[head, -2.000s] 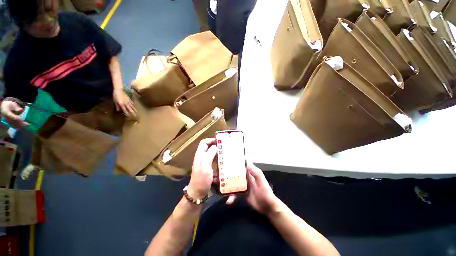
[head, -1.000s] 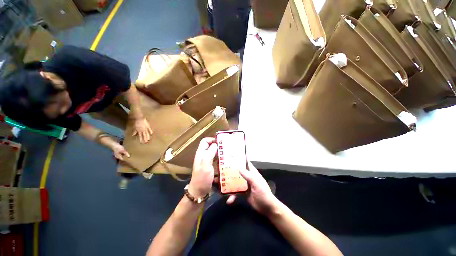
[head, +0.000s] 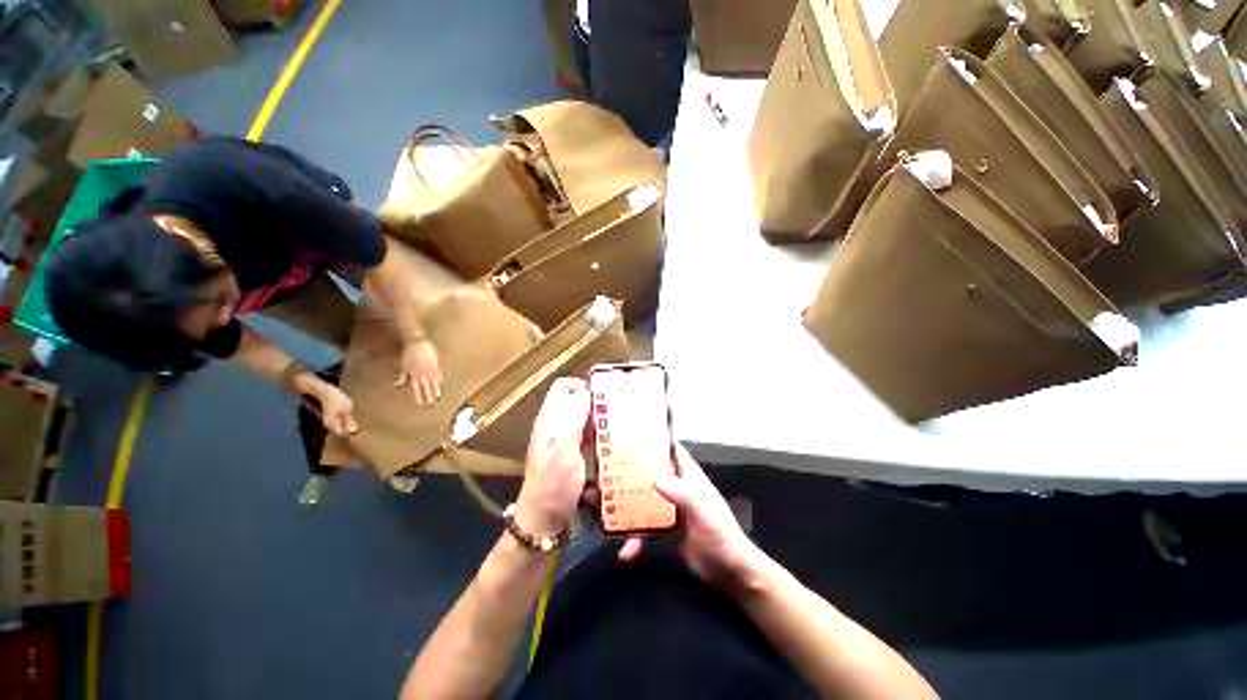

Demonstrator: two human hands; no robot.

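A smartphone (head: 633, 449) with a lit white and reddish screen is upright in front of me, between both hands. My left hand (head: 558, 451), with a beaded bracelet at the wrist, holds its left side, the thumb near the upper left edge. My right hand (head: 707, 517) holds its lower right side, the thumb at the screen's edge. The fingers behind the phone are hidden. An upright brown structured handbag (head: 554, 367) stands just behind my left hand, partly covered by it.
White-covered table (head: 766, 410) at right bears several upright brown handbags (head: 944, 294). At left, another person (head: 260, 226) leans over a flat brown bag (head: 451, 321); slumped tote bags (head: 472, 212) lie behind. A green crate (head: 82, 233) and cartons (head: 62, 554) stand far left.
The other person has bent down over the flat bag, with both hands now on it; the green item they held is gone from their hand. My hands and the phone have barely moved.
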